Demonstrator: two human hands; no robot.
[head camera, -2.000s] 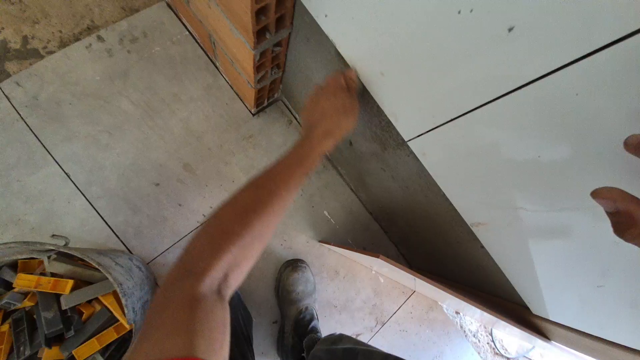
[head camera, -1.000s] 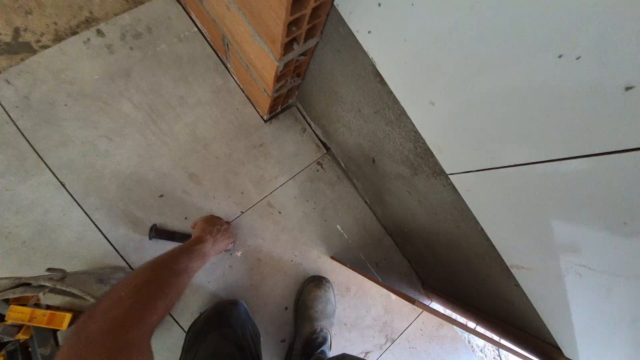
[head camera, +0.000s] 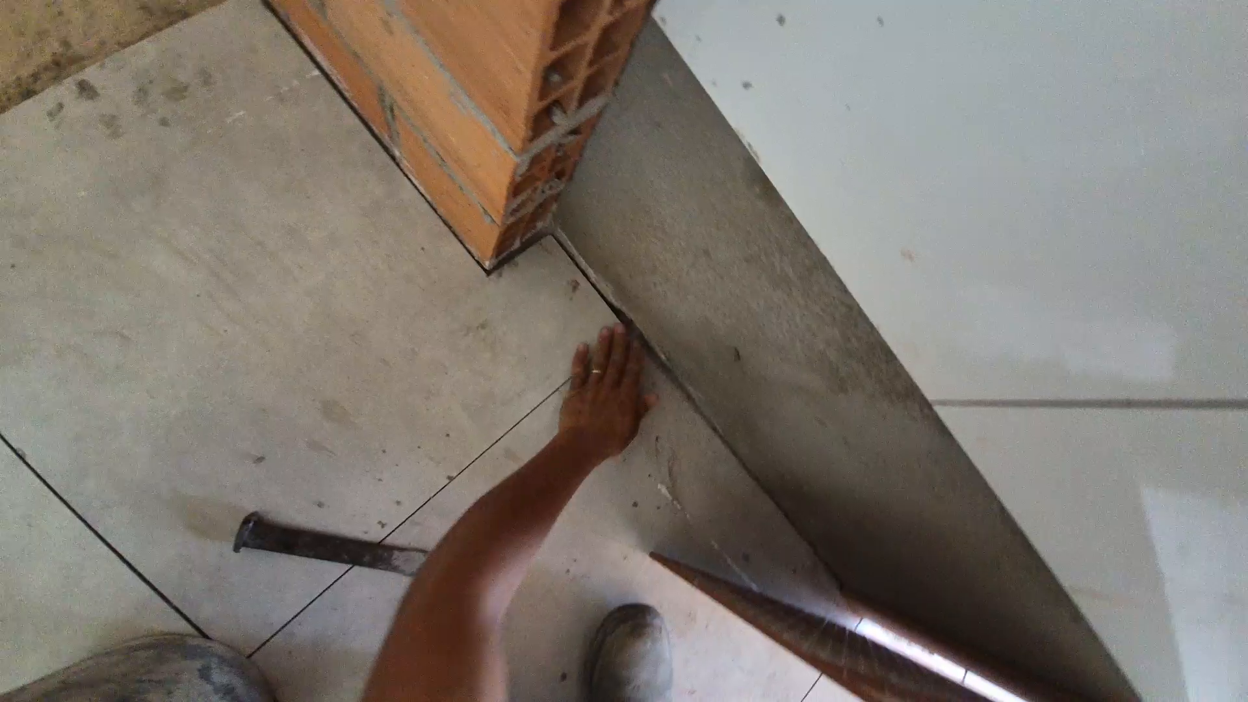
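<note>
My left hand lies flat on a grey floor tile, palm down with its fingers a little apart and a ring on one finger. Its fingertips reach close to the gap where the tiles meet the bare grey wall strip. Nothing is held in it. Below and left of it a dark-handled tool rests on the tiles; my forearm hides its other end, so its kind cannot be told. My right hand is out of view.
A hollow clay brick wall end stands above the hand. White wall tiles cover the right side, above the grey strip. A thin brown-edged piece leans low by the wall. A boot is at the bottom.
The left hand has let go of the dark-handled tool, which now lies on the floor, and has moved up and right to the tile edge. The bucket of wedges has left the view.
</note>
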